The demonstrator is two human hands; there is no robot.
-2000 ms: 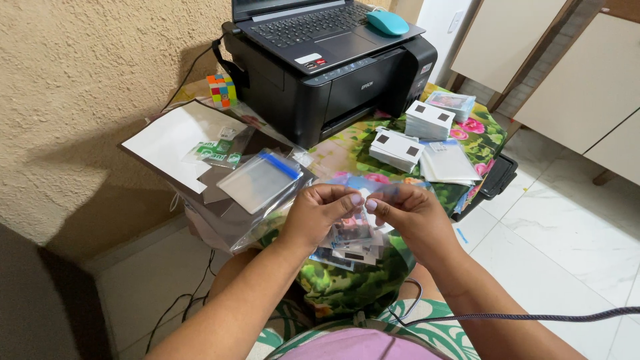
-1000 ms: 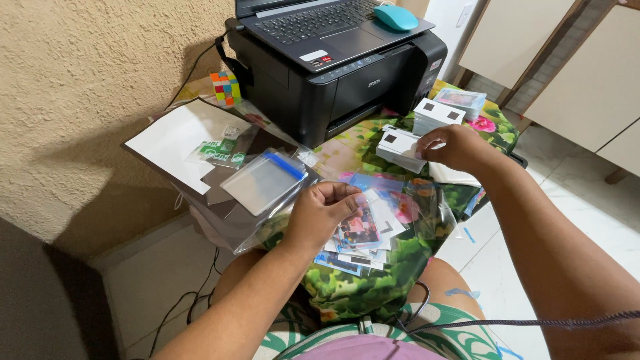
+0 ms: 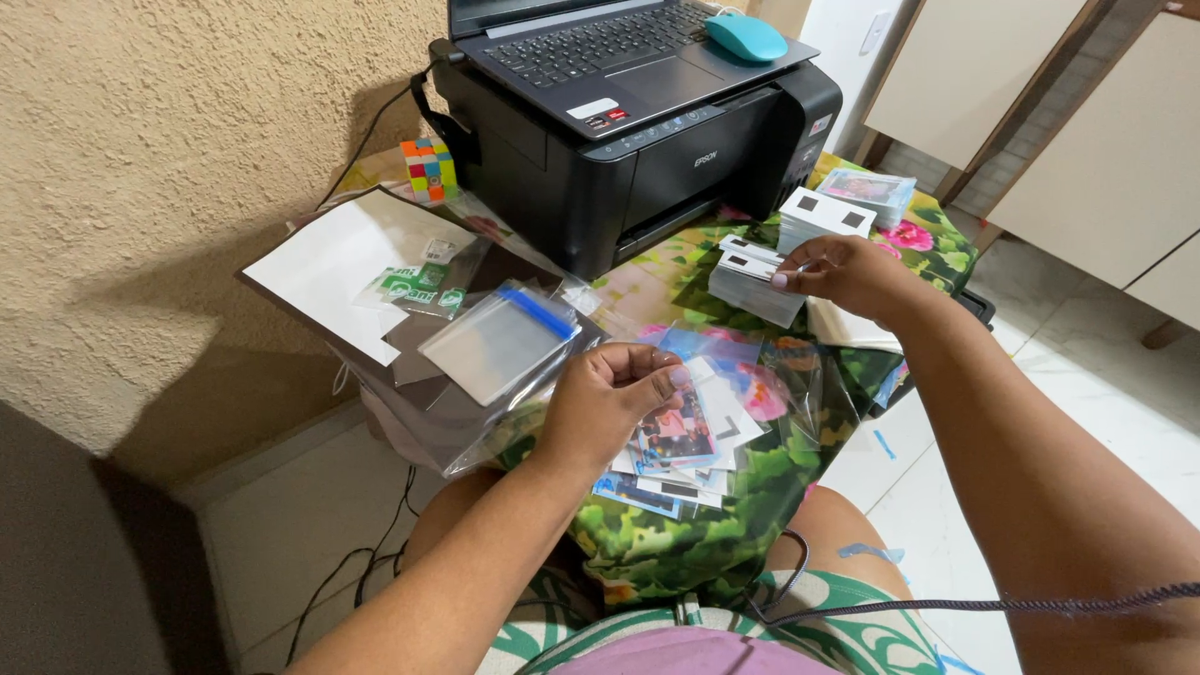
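Note:
My left hand (image 3: 623, 403) pinches a clear plastic sleeve (image 3: 698, 347) between thumb and fingertips, above a loose pile of printed photo cards (image 3: 677, 436) and white cards. At the right, my right hand (image 3: 834, 272) has thumb and fingers on the edge of a white card with black squares (image 3: 750, 251), at the top of the nearer card stack (image 3: 755, 292). Behind it stands a second card stack (image 3: 823, 214), with a stack of sleeved photo cards (image 3: 872, 190) beyond. A pack of clear sleeves with a blue strip (image 3: 502, 342) lies left of my left hand.
A black Epson printer (image 3: 656, 159) carries an open laptop (image 3: 600, 56) and a teal mouse (image 3: 747, 37). A puzzle cube (image 3: 429, 171) sits by the wall. White paper (image 3: 342, 272) lies on the left. A dark braided cable (image 3: 937, 605) crosses near my lap.
My right hand has left my left hand's side and moved right to the nearer card stack. Over the last second, a card at that stack's top has shifted under its fingers.

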